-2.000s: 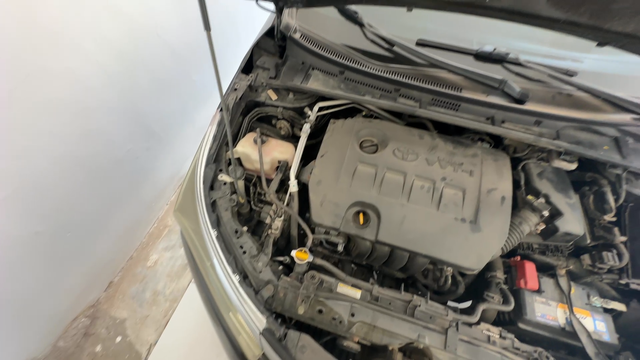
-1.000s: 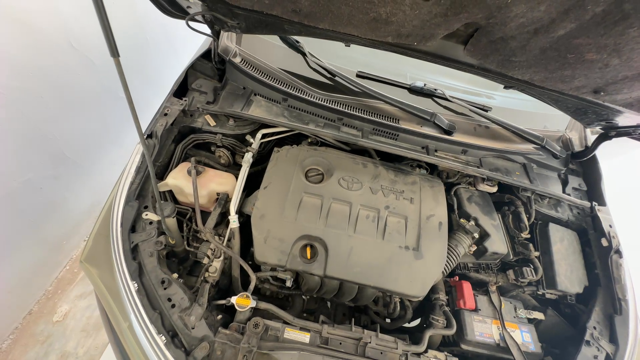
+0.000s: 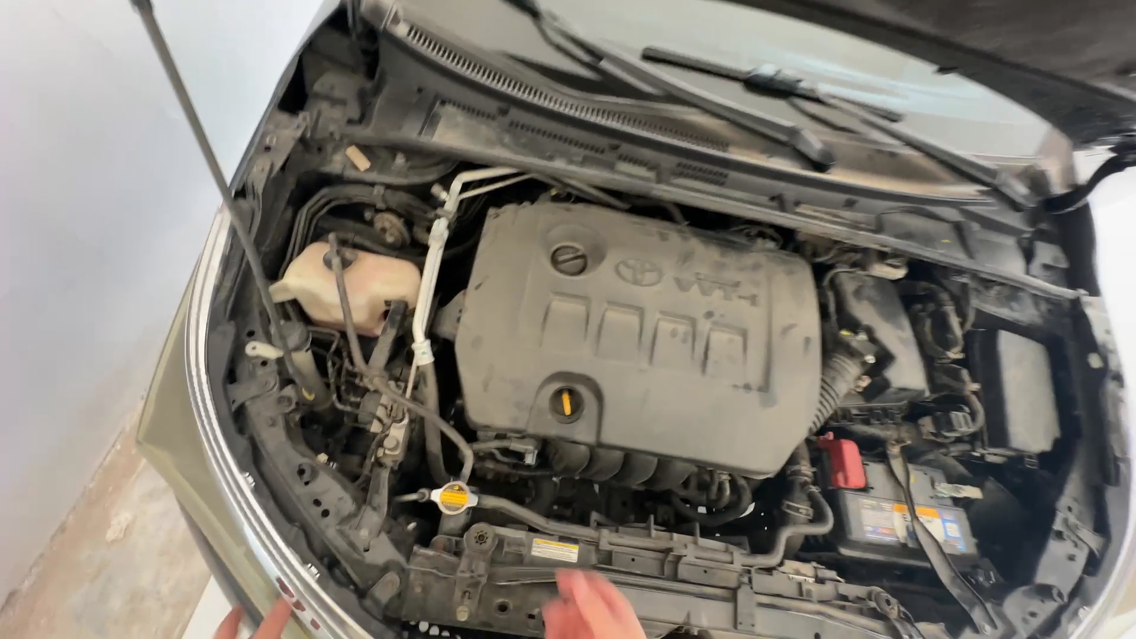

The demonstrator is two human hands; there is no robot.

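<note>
My left hand (image 3: 257,621) shows only as fingers at the bottom edge, by the car's front left corner; its fingertips are at the chrome-edged body edge, and I see nothing held. My right hand (image 3: 587,608), blurred, is over the radiator support (image 3: 657,590) at bottom centre, its fingers drawn together; whether it holds anything cannot be told. Beyond it is the plastic engine cover (image 3: 639,337) with the yellow-handled dipstick (image 3: 566,403) and the oil filler cap (image 3: 569,259). The radiator cap (image 3: 454,498) with a yellow label lies up and left of my right hand.
A prop rod (image 3: 209,160) rises on the left beside the whitish coolant reservoir (image 3: 351,284). The battery (image 3: 905,515) with a red terminal cover (image 3: 841,461) is at the right. Wiper arms (image 3: 710,106) cross the windshield base, and the raised hood (image 3: 1003,44) overhangs at upper right.
Both hands have come into view at the bottom edge; neither earlier frame shows them. The view has shifted and the engine bay fills more of it.
</note>
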